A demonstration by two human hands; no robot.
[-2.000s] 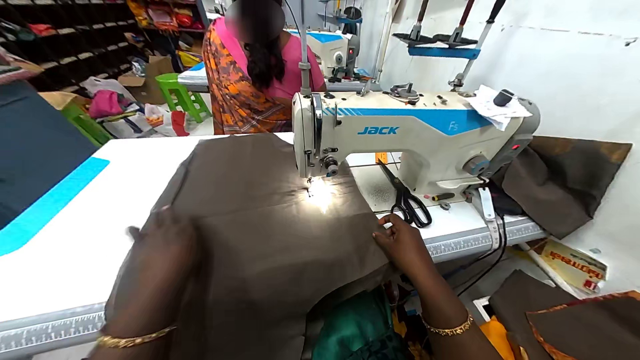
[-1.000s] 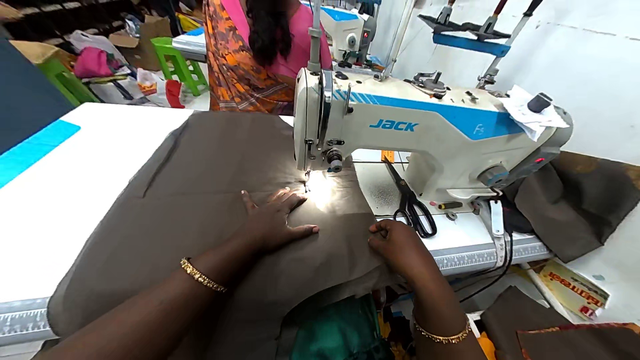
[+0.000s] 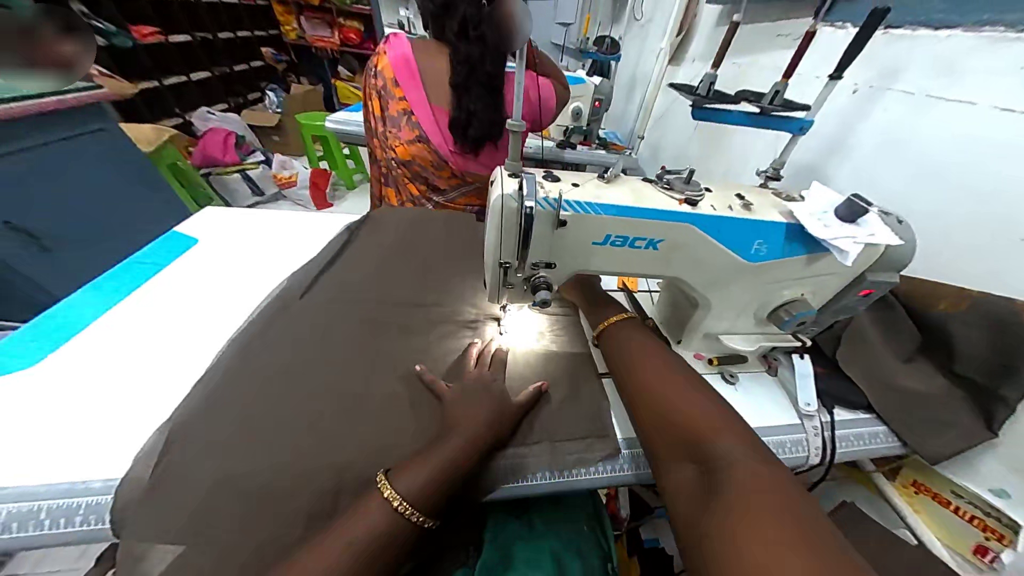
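Grey-brown fabric lies spread over the white sewing table and under the needle of a lit Jack sewing machine. My left hand rests flat on the cloth just in front of the presser foot, fingers spread, holding nothing. Reaching under the machine's arm, my right hand is at the far right edge of the fabric; its fingers are mostly hidden behind the machine head, so its grip does not show. Black-handled scissors lie beside my right forearm, partly covered by it.
Ahead, a person sits with their back to me. Thread cones' stand rises behind the machine. More brown fabric hangs at the right end. A measuring tape dangles over the table's ruler-marked edge.
My right hand has moved from the fabric's near right edge to beneath the machine's arm. My left hand moved from the cloth's left side to near the needle, where it has stayed.
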